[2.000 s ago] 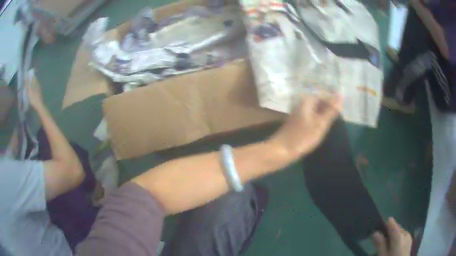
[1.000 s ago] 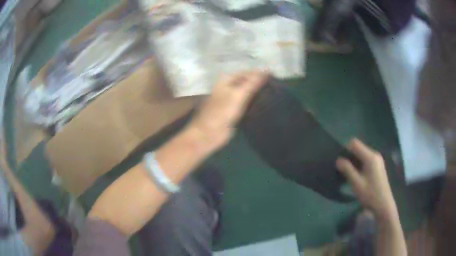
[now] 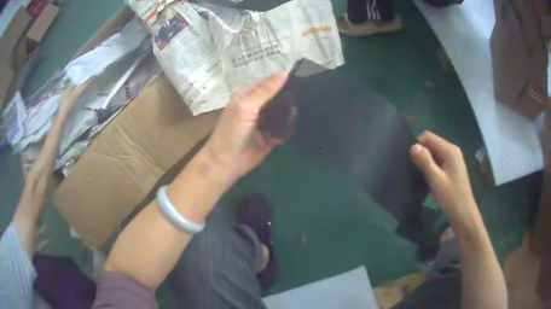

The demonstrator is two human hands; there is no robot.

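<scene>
A long thin black panel point(image 3: 356, 136) is held up in front of me over the green floor, its broad face showing a dull sheen. My left hand point(image 3: 257, 117), with a pale bangle on the wrist, grips its left end. A small mesh-like patch shows at that end. My right hand point(image 3: 438, 160) pinches the panel's upper right edge between thumb and fingers. A small opening with green showing through is near the lower right end, partly blurred.
A brown carton point(image 3: 130, 166) at left holds crumpled paper and clear wrap; another person's arm point(image 3: 48, 151) reaches to it. Printed newspaper point(image 3: 254, 51) drapes over its right side. A white sheet point(image 3: 483, 102) lies right, another point(image 3: 332, 293) below. Another person's foot point(image 3: 371, 24) is at top.
The view has swung right, so carton and newspaper sit further left. The panel is raised and more level, its face turned toward me. Both hands still hold it.
</scene>
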